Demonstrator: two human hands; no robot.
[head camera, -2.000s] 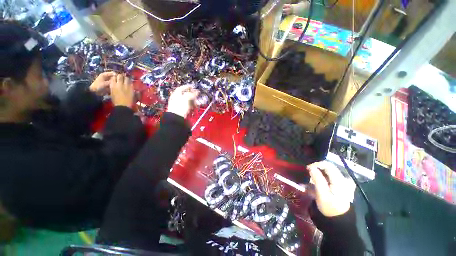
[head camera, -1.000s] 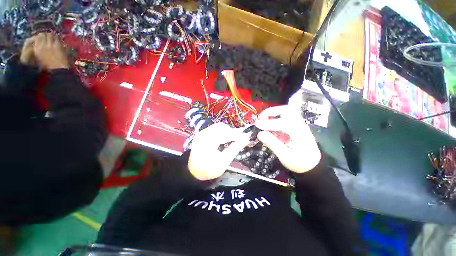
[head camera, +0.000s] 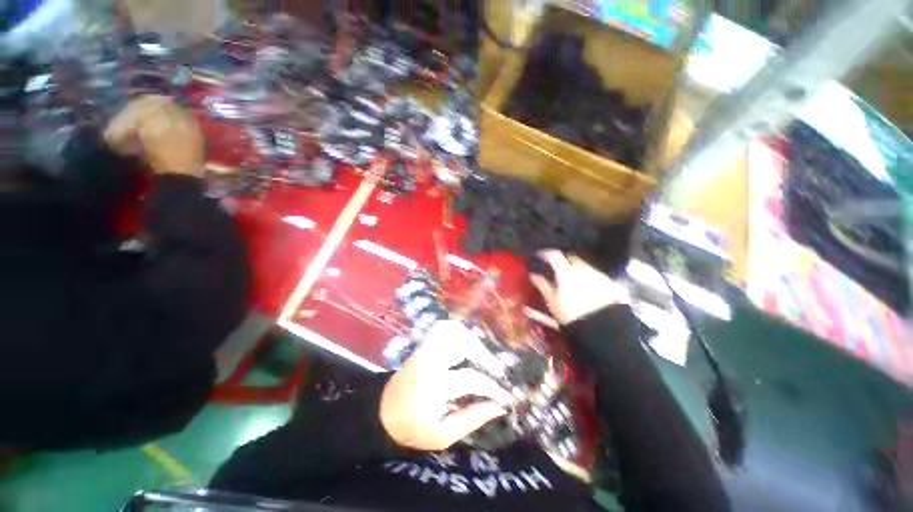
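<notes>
The frame is blurred. My left hand is over the near table edge, fingers curled beside the row of black-and-white ring units; whether it grips one cannot be told. My right hand is at the near side of the loose pile of small black parts, thumb and fingers apart, with nothing visible between them. Thin reddish wires trail from the row onto the red tabletop.
A heap of wired rings lies at the back. An open carton of black parts stands behind the loose pile. A coworker's hands are at left. A white-and-black box and black gooseneck are at right.
My hands were together over the row and are now apart. My right hand has moved away to the black pile; my left stays by the rings. The view has shifted, showing more of the carton.
</notes>
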